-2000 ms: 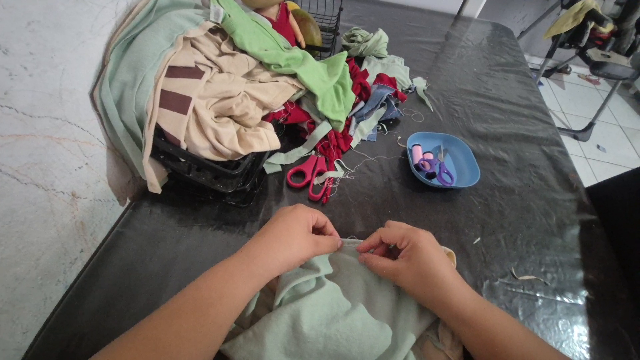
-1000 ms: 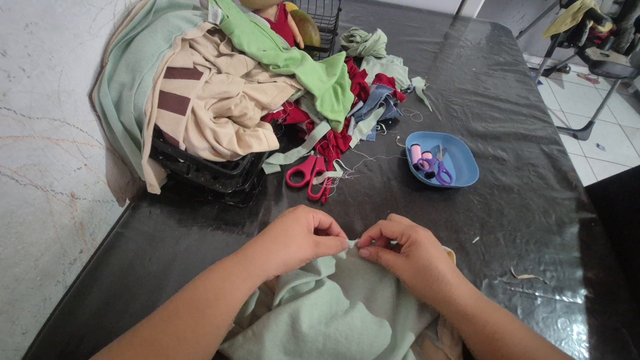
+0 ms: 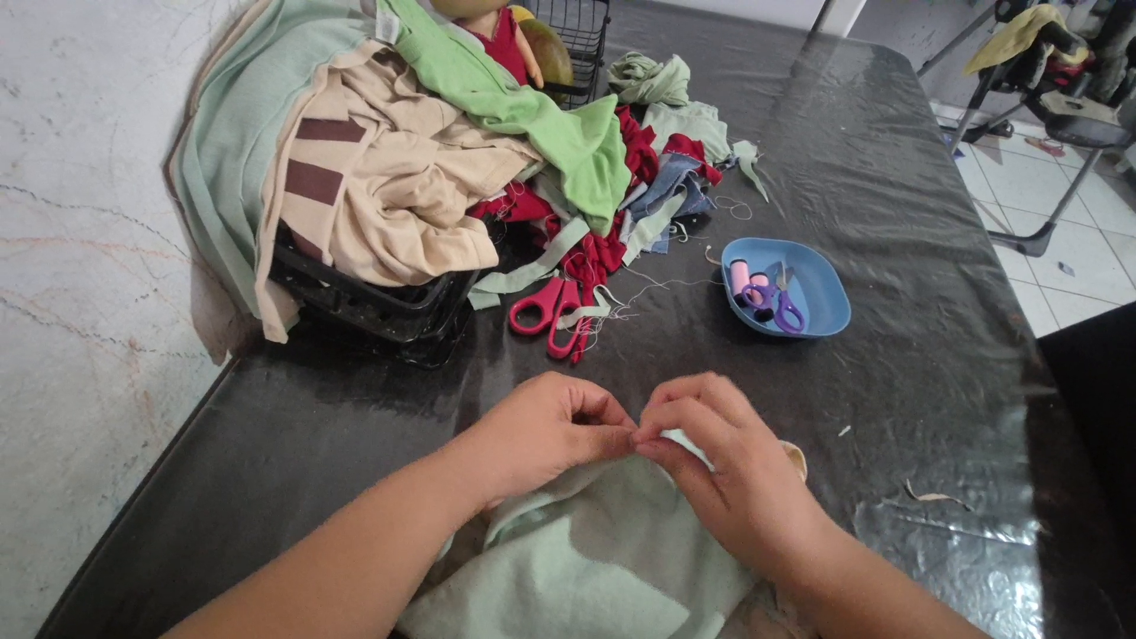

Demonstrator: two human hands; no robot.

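Observation:
A pale green cloth [image 3: 603, 550] lies bunched at the bottom centre, between my forearms. My left hand [image 3: 555, 426] pinches its top edge between thumb and forefinger. Touching it fingertip to fingertip, my right hand [image 3: 719, 444] grips the same edge. Whether a needle is between the fingers cannot be seen. Beyond my hands lie red-handled scissors [image 3: 546, 315] among loose threads. A blue plastic bowl [image 3: 825, 293] to the right holds pink thread spools [image 3: 739, 276] and small purple-handled scissors [image 3: 785, 311].
A black plastic basket [image 3: 373, 297] heaped with beige cloth [image 3: 399, 204] stands by the wall at left. Green cloth [image 3: 506, 98] and fabric scraps [image 3: 661, 186] spread beside it. Behind are a doll [image 3: 497, 40] and a wire basket [image 3: 581, 44]. Black plastic covers the table [image 3: 887, 204].
My fingertips have come together at the cloth's edge; two seconds ago there was a gap between them. The bowl, scissors and basket have not moved.

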